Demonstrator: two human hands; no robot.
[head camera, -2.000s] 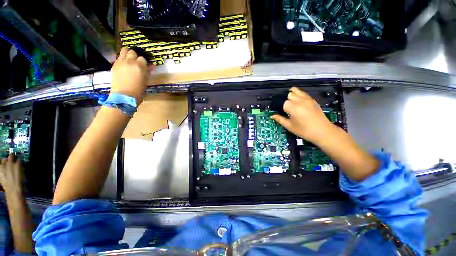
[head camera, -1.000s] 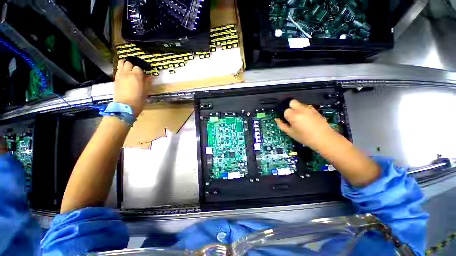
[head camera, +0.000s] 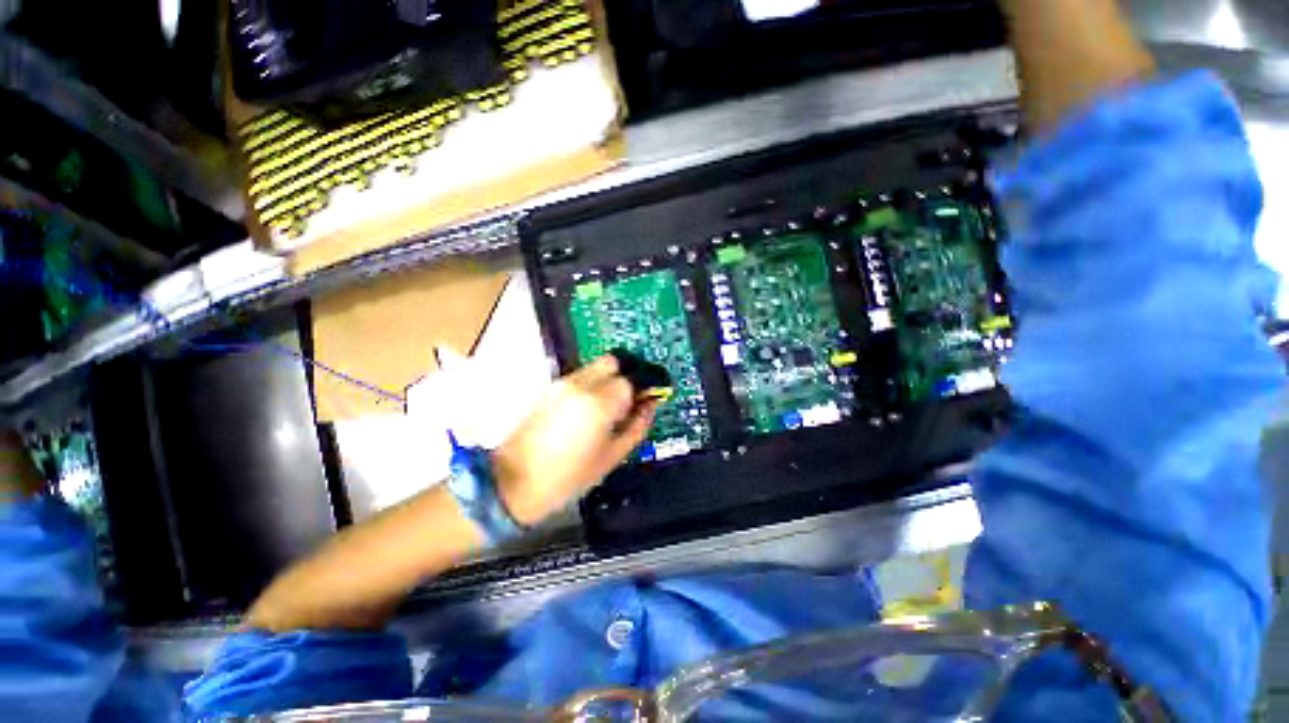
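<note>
My left hand (head camera: 573, 438) is over the lower part of the left green circuit board (head camera: 629, 311). Its fingers hold a small black part (head camera: 639, 373), with a small yellow-and-black component (head camera: 655, 394) at the fingertips; whether that touches the board cannot be told. The middle board (head camera: 778, 318) and right board (head camera: 940, 283) lie beside it in the black carrier (head camera: 792, 477), each with a small yellow piece near its lower right. My right forearm reaches up past the carrier's right end; the hand is cut off by the top edge.
Behind the rail, a cardboard tray (head camera: 438, 212) holds rows of yellow-and-black components (head camera: 332, 170) and a black bin (head camera: 368, 64). Left of the carrier lies a cardboard sheet (head camera: 389, 339). A blue cord runs to my left wrist strap (head camera: 481, 494). Another person's blue sleeve (head camera: 50, 593) is at far left.
My left hand has moved from the component tray to the left board. My right hand has left the boards and gone out past the top edge. The view has tilted and shifted.
</note>
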